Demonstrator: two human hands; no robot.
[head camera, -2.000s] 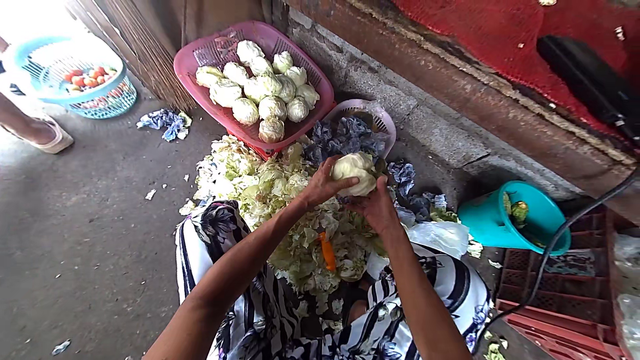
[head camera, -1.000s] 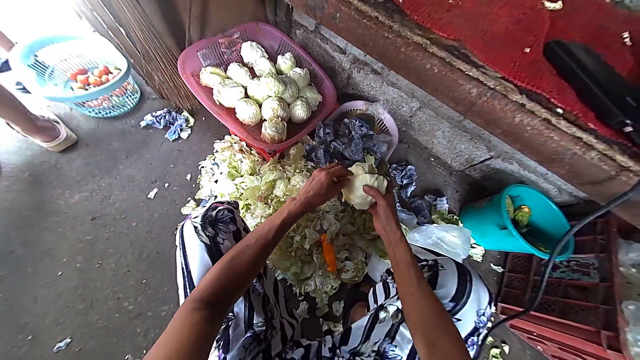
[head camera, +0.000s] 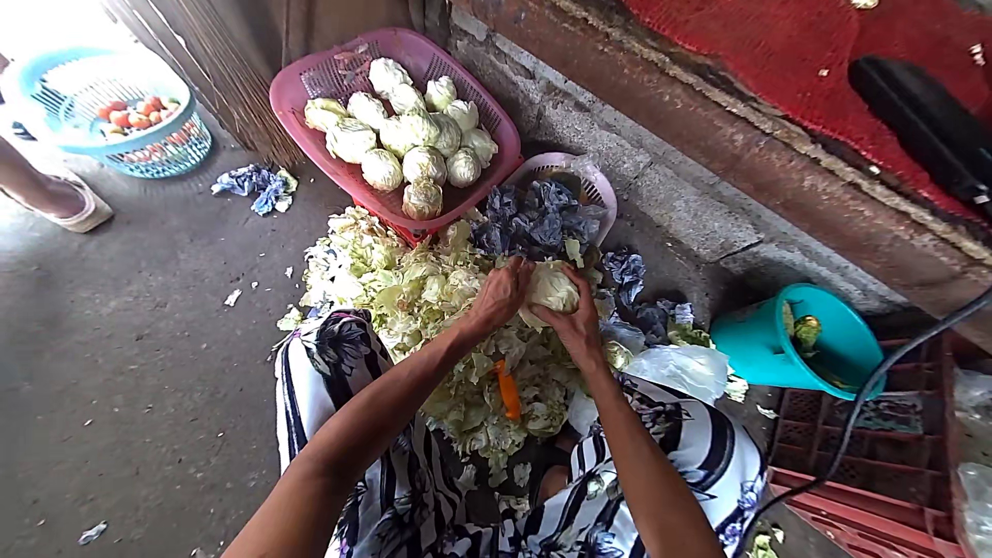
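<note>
My right hand (head camera: 577, 314) is closed around the right side of a pale head of cabbage or lettuce (head camera: 553, 287). At the left side of that head, my left hand (head camera: 504, 293) has its fingers bent against the outer leaves; whether it pinches a leaf is hidden. Both hands are above a large heap of loose pale-green leaves (head camera: 418, 291). An orange handle (head camera: 508, 391), probably a knife's, lies on the heap below them. Beyond the heap, a pink plastic basket (head camera: 298, 101) holds several trimmed heads (head camera: 409, 132).
A lilac basket (head camera: 607, 194) with crumpled bluish paper (head camera: 535, 213) stands behind my hands. At right are a clear plastic bag (head camera: 682, 372), a teal bucket (head camera: 752, 345), a red crate (head camera: 860, 484) and a black cable (head camera: 841, 434). A blue basket of tomatoes (head camera: 74, 139) and a person's foot (head camera: 58, 198) are at left.
My left hand was around the head's left side two seconds ago and has shifted to its upper left edge. The head is still in my right hand, slightly further right than at first.
</note>
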